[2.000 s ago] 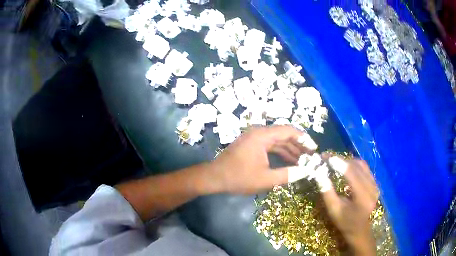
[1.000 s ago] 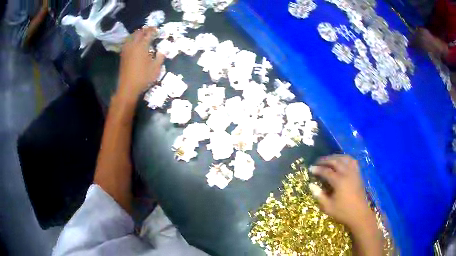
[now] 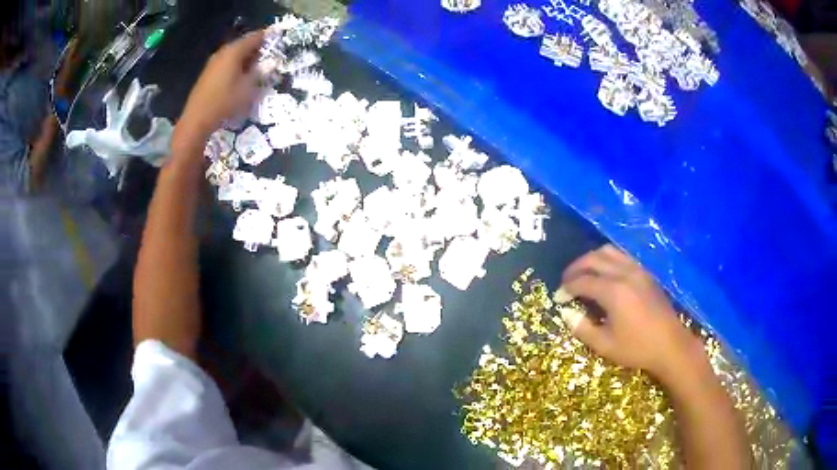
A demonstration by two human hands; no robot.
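Observation:
My left hand is at the far left end of the loose heap of white plastic housings on the dark green table. Its fingertips are at the edge of the heap and overlap some housings; I cannot tell whether it grips one. My right hand is over the upper part of the pile of small brass pieces, fingers curled, with a light cover on a fingertip. Whether it pinches a brass piece is too small to tell.
A blue sheet with a shiny wrapped edge lies beyond the piles. Grouped greyer housings sit on it. A limp white plastic piece hangs at the table's left edge. Part of a person in dark red shows at the top right.
Both hands were together at the brass pile, holding a white piece, then parted. The left hand has gone to the heap's far left. The right stays over the brass. The view has shifted.

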